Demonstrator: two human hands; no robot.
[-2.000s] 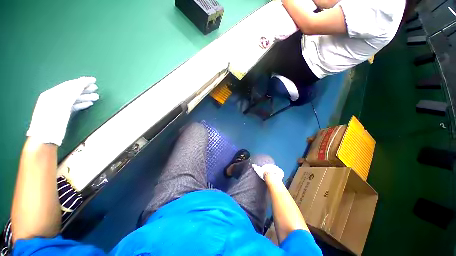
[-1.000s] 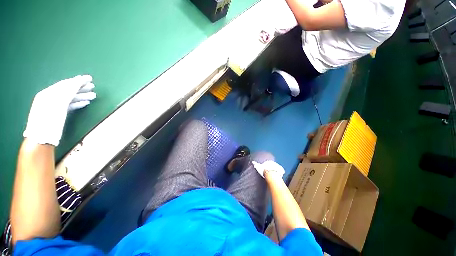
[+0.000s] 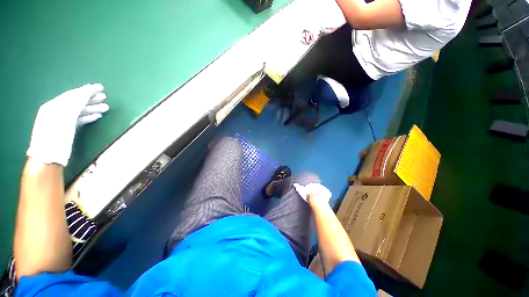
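My left hand (image 3: 65,123), in a white knit glove, rests over the green conveyor belt (image 3: 145,52) at the left, fingers slightly apart and holding nothing. My right hand (image 3: 312,192), also in a white glove, lies on my right knee; its fingers are partly hidden and nothing shows in it. A black metal housing (image 3: 257,4) sits on the belt at the top edge of the picture, mostly cut off, far from both hands.
A white ledge (image 3: 174,119) runs beside the belt. Striped cloth (image 3: 78,223) lies near my left forearm. A person in a white shirt (image 3: 394,46) sits ahead. An open carton (image 3: 388,226), a closed carton (image 3: 380,159) and a yellow ribbed pad (image 3: 419,162) stand right. Black parts (image 3: 508,129) line the right wall.
The black housing has moved up along the belt, mostly out of the picture. My hands have hardly moved. The black parts at the right have shifted slightly.
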